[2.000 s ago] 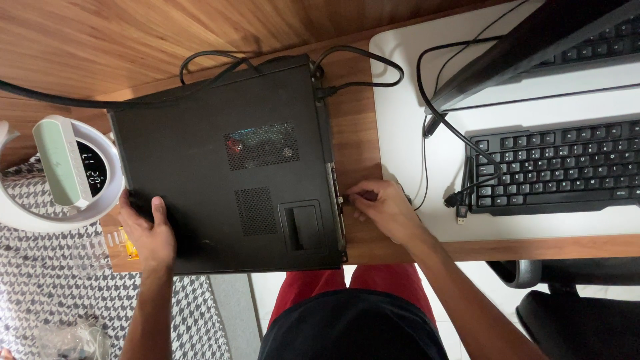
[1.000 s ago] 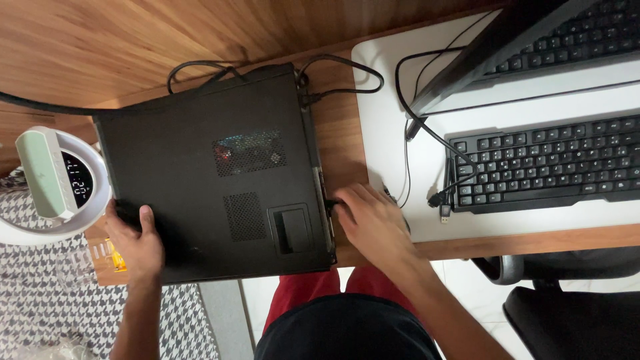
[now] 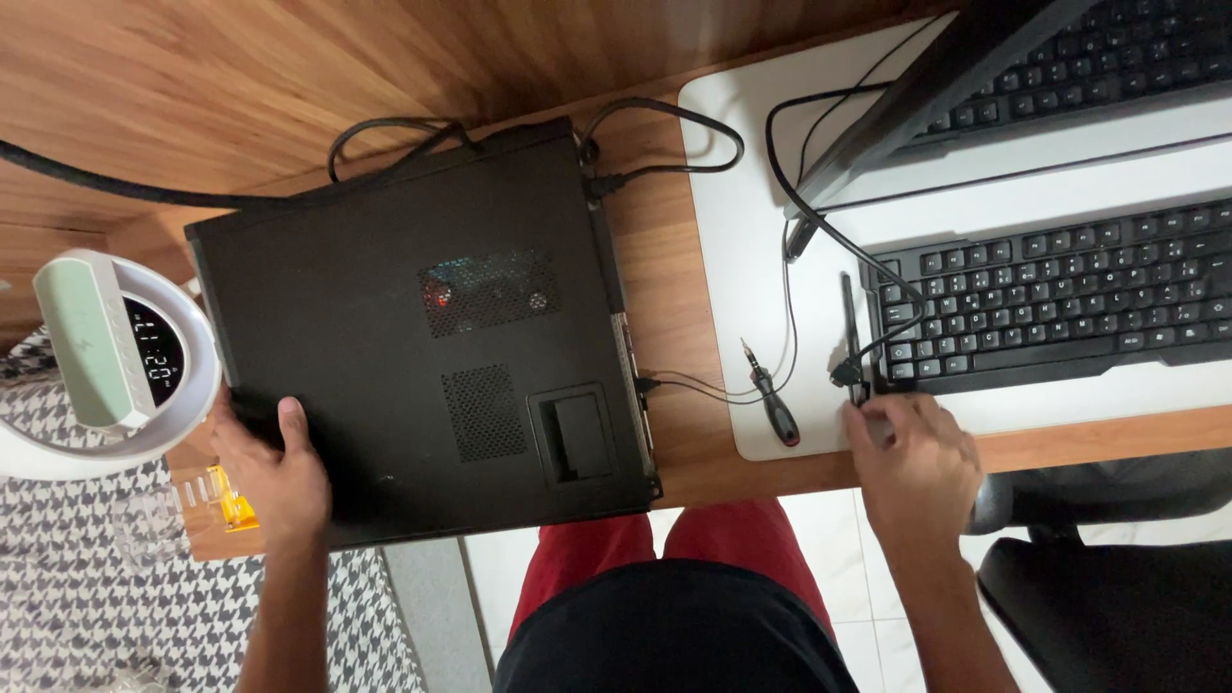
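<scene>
A black desktop computer case (image 3: 385,356) lies on its side on the wooden desk, its vented panel facing up. My left hand (image 3: 279,472) rests against the case's lower left edge, thumb on top. Near the lower left corner of the black keyboard (image 3: 1049,298), my right hand (image 3: 914,452) has its fingertips on a dark cable plug (image 3: 857,390). Another thin cable's plug (image 3: 647,384) sits at the case's right side, where the ports are. A small screwdriver (image 3: 770,395) lies on the white desk mat between the case and my right hand.
A white ring lamp with a digital clock (image 3: 154,351) stands left of the case. Power cables (image 3: 674,168) loop behind it. A monitor (image 3: 905,115) overhangs the mat (image 3: 717,241). Yellow and clear plastic items (image 3: 231,496) are by my left hand. A black chair (image 3: 1097,597) is at lower right.
My right hand has moved from the case's port side rightward to the keyboard corner. A thin cable now shows at the ports, and the screwdriver is in view. My left hand stays at the case.
</scene>
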